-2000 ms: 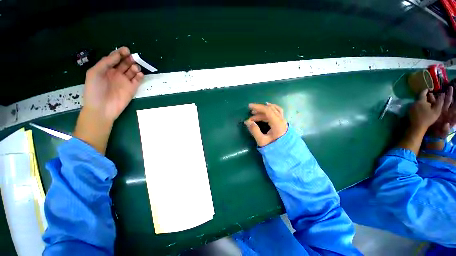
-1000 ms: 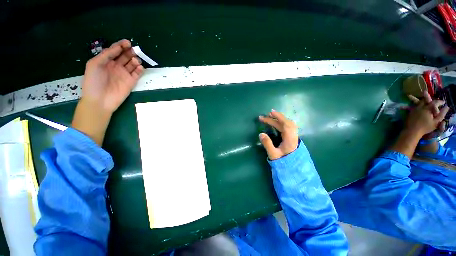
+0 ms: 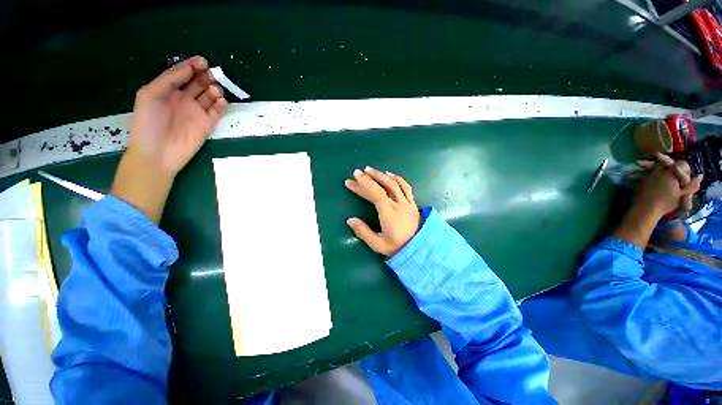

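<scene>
My left hand (image 3: 176, 115) is palm up over the white edge rail. A small white adhesive strip (image 3: 229, 83) sticks out at its fingertips, over the dark belt. A small dark unit (image 3: 177, 60) shows just behind the fingertips, mostly hidden; whether the fingers touch it I cannot tell. My right hand (image 3: 385, 210) is over the green bench, fingers spread, with nothing in it. The white sheet stack (image 3: 273, 253) lies between my forearms.
The edge rail (image 3: 356, 115) crosses beyond the bench. A left sheet stack (image 3: 20, 277) and a slim white stick (image 3: 71, 185) lie at left. At right are a neighbour's hands (image 3: 667, 188), a pen-like tool (image 3: 598, 175) and a brown roll (image 3: 652, 138).
My right hand has moved left toward the sheet stack and its fingers have spread. The dark unit has shifted right, behind my left fingertips. My left hand still holds the strip.
</scene>
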